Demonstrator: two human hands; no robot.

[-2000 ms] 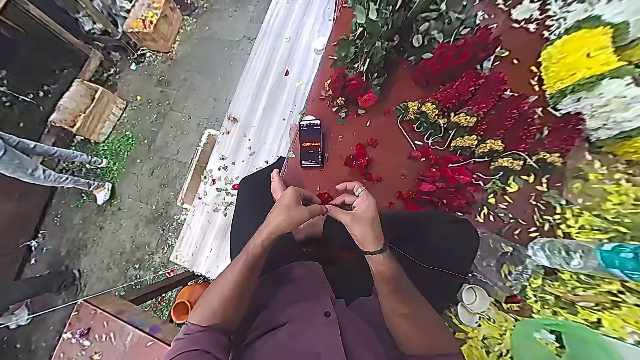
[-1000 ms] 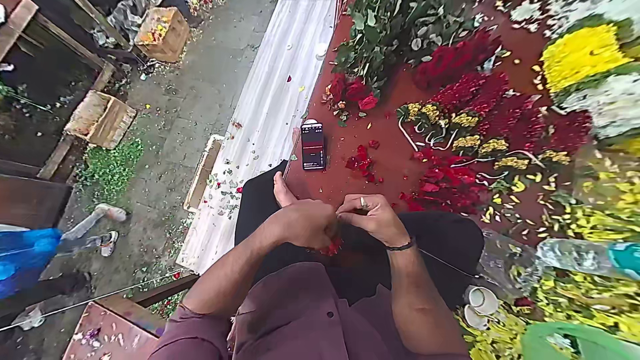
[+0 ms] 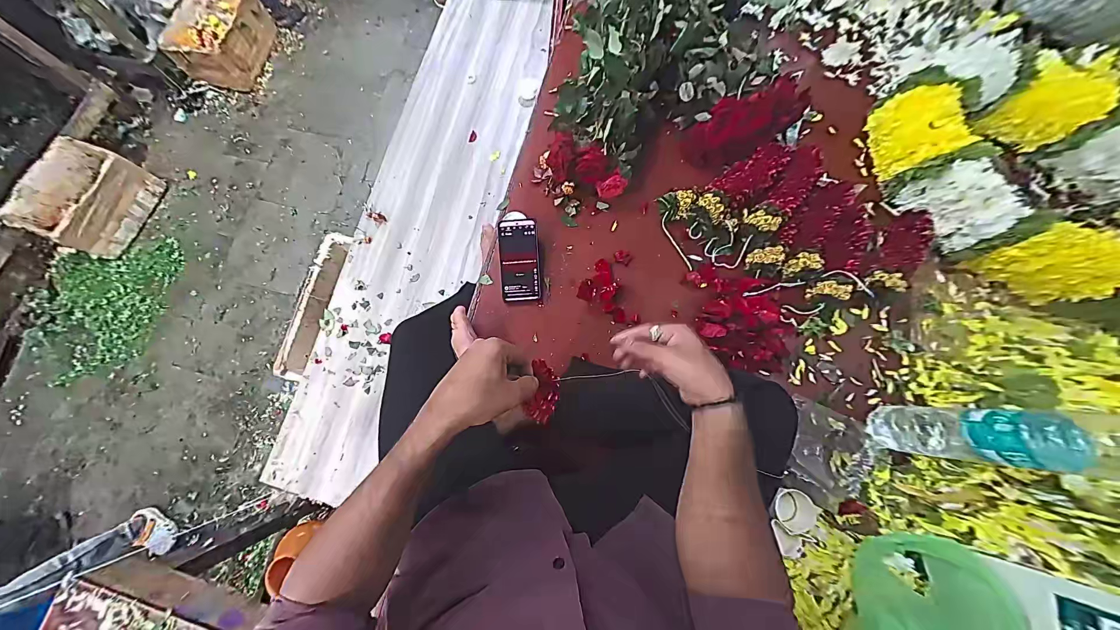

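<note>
My left hand (image 3: 486,385) is closed over my lap, with a small bunch of red petals (image 3: 542,392) pinched at its fingertips. A thin thread (image 3: 599,376) runs from the petals to my right hand (image 3: 669,357), whose fingers are bent around it; a ring and a dark wrist cord show there. Ahead lies a smartphone (image 3: 520,260) with a lit screen. Loose red petals (image 3: 602,287) are scattered to its right. Farther right are red flower strings (image 3: 814,206) with yellow blossom clusters (image 3: 766,255) and white threads, and a heap of red petals (image 3: 748,328).
Leafy stems (image 3: 630,70) and red roses (image 3: 591,166) lie at the top. At right are yellow flowers (image 3: 919,131), white flowers (image 3: 962,206), a plastic bottle (image 3: 989,436), white cups (image 3: 794,512) and a green plastic container (image 3: 932,586). A white ledge (image 3: 411,175) borders the red surface.
My hands were together two seconds ago and are now apart, with thread stretched between them. The red bunch now shows clearly at my left fingertips. A passer-by at the left has moved toward the lower corner.
</note>
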